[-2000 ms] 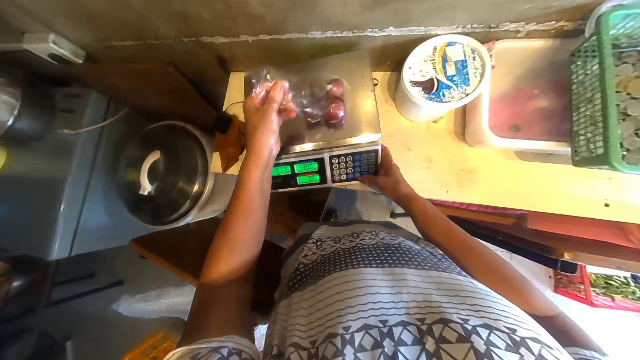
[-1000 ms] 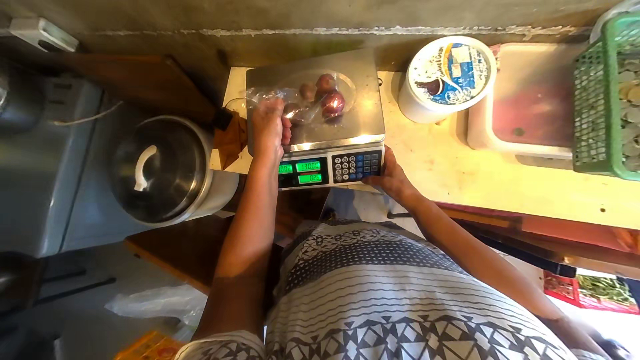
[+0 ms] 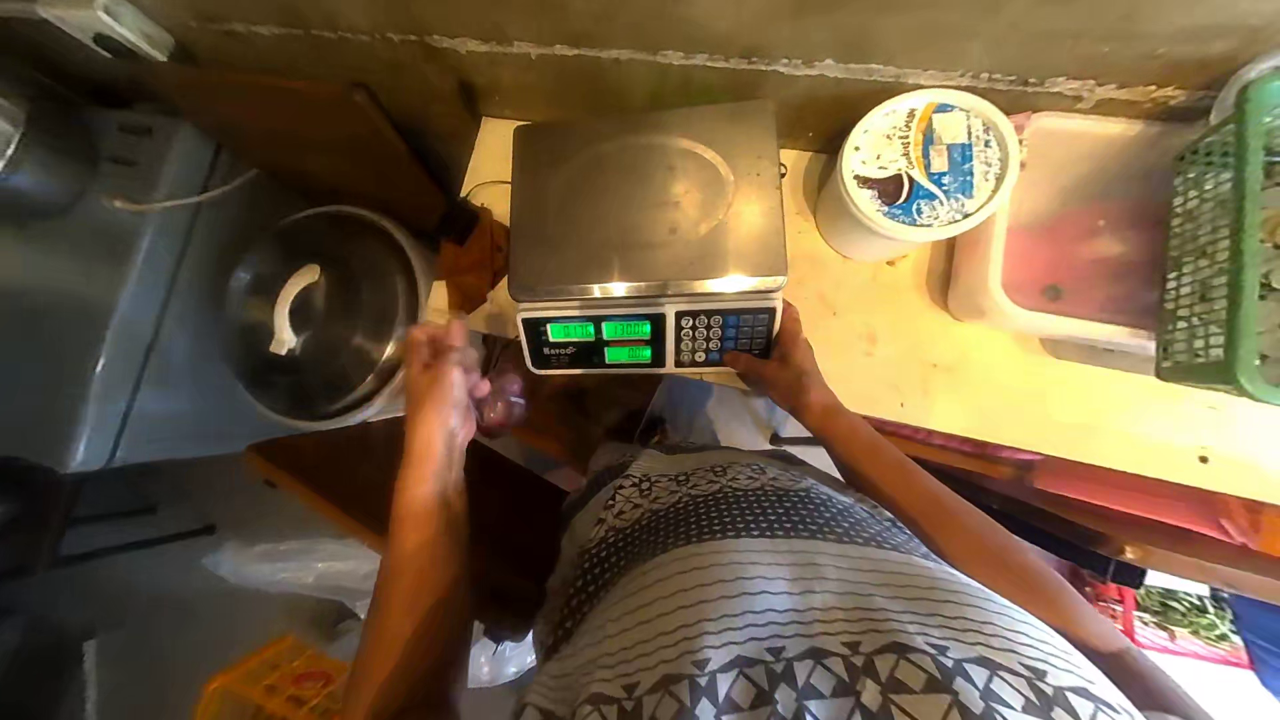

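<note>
My left hand (image 3: 442,385) is off the scale, to its lower left, closed on a clear plastic bag of red onions (image 3: 502,402); the hand and bag are blurred. The digital scale (image 3: 650,210) has a bare steel pan, and its green displays are lit. My right hand (image 3: 785,365) rests at the right front corner of the scale, its thumb at the keypad (image 3: 722,337) and its fingers along the side of the housing.
Right of the scale stand a white lidded tub (image 3: 925,165), a white plastic tray (image 3: 1085,230) and a green plastic basket (image 3: 1210,260) on the wooden table (image 3: 860,350). At left is a pot with a glass lid (image 3: 325,315). An orange crate (image 3: 270,685) lies low at left.
My left hand has lifted the bag of red onions off the scale pan and moved left and toward my body. My right hand stays at the scale's right corner, its thumb now on the keypad.
</note>
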